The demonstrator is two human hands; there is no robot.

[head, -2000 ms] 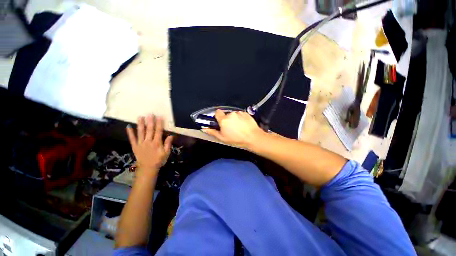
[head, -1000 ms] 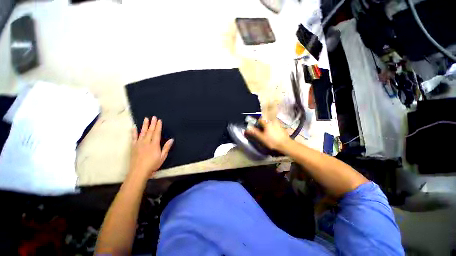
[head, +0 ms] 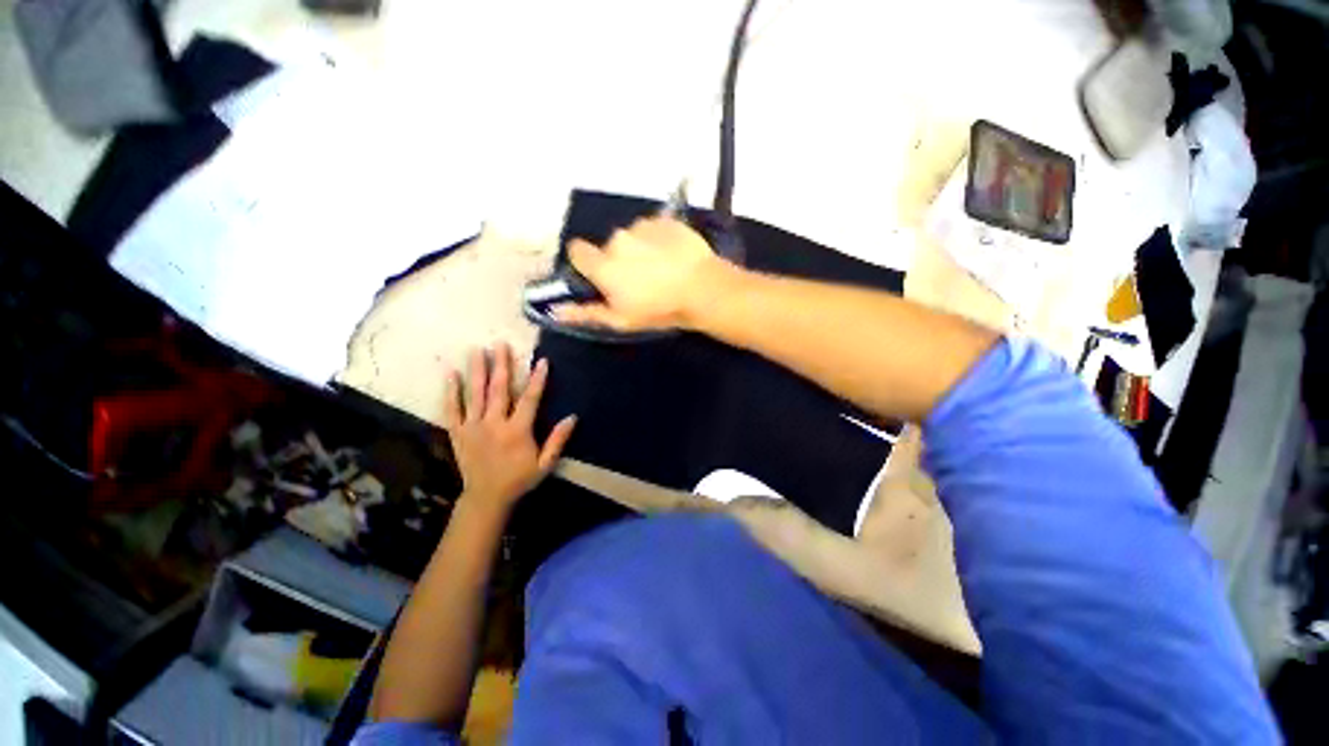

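A black garment panel (head: 700, 408) lies flat on the white-covered table (head: 860, 88) in front of me, with a white slit near its right end and a white curved shape at its front edge. My right hand (head: 649, 277) grips the steam iron (head: 551, 299), which rests on the panel's upper left part with its tip pointing left. The hand and forearm hide much of the iron and part of the panel. My left hand (head: 500, 437) lies flat with fingers spread at the panel's left edge, holding nothing.
White pieces (head: 292, 219) lie over black cloth at the left. A dark iron rest (head: 1020, 182) is at the upper right. A small striped item (head: 1122, 394) and black cloth piece (head: 1163, 299) lie at the right edge. A dark hose (head: 733, 117) runs back from the iron. An open grey drawer (head: 277, 619) is below left.
The iron in my right hand has moved from the panel's right end to its upper left part. My left hand has shifted from on the panel to its left edge. The camera view has turned.
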